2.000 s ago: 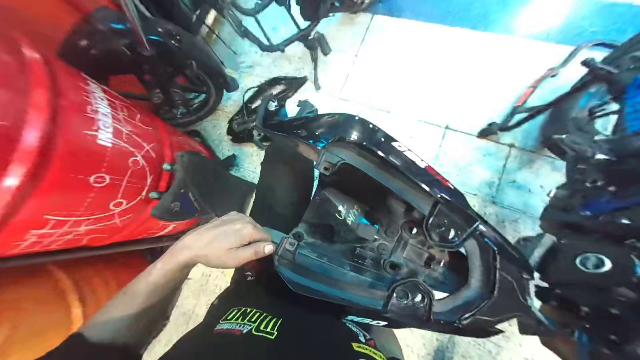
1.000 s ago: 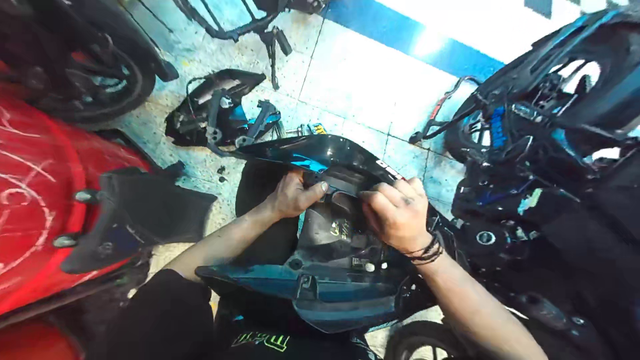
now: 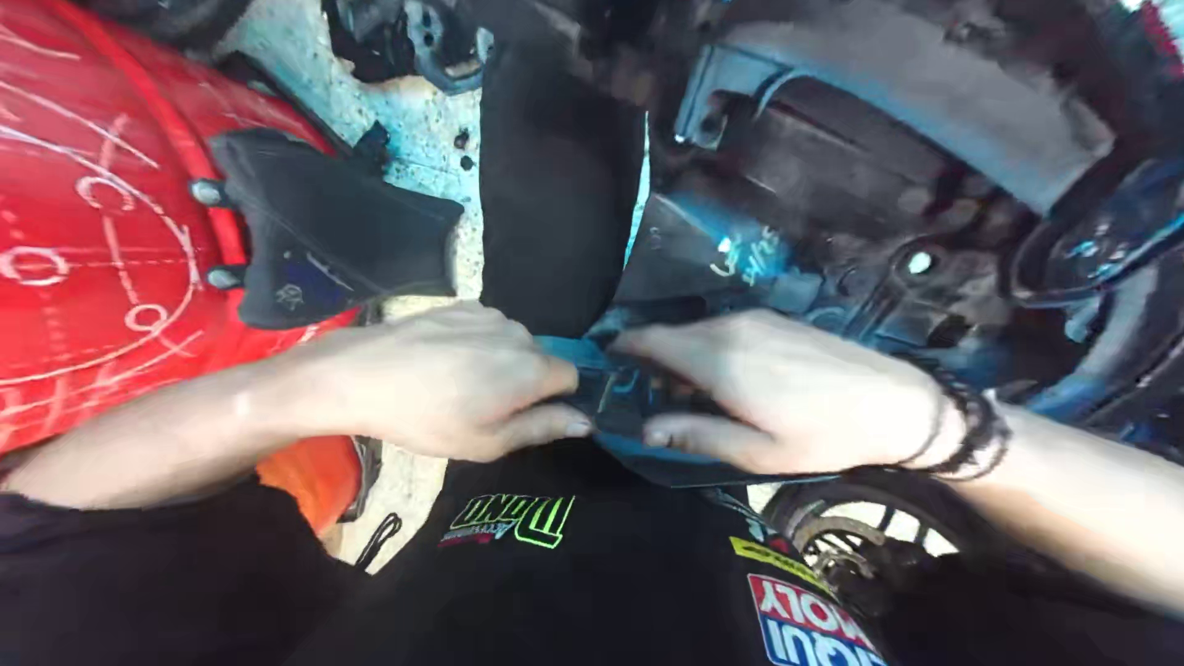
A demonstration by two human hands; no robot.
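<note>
A black plastic motorcycle tail fairing (image 3: 925,120) lies in front of me, its near end by my lap. On that near end, my left hand (image 3: 462,384) grips the edge from the left, thumb and fingers pinched on it. From the right, my right hand (image 3: 786,398), with a dark bracelet at the wrist, holds the same end, thumb below and fingers above. A small slotted part of the edge shows between the two hands. Inside the fairing sits a dark inner panel (image 3: 703,250) with handwritten marks.
At the left stands a red motorcycle body panel (image 3: 83,240) with chalk-like lines, and a dark grey bracket-like part (image 3: 333,227) is attached to it. A motorcycle wheel (image 3: 869,527) is at the lower right. Dark parts (image 3: 435,46) lie on the speckled floor at the top.
Both hands have moved from the fairing's far side to its near end. The view has shifted closer and downward.
</note>
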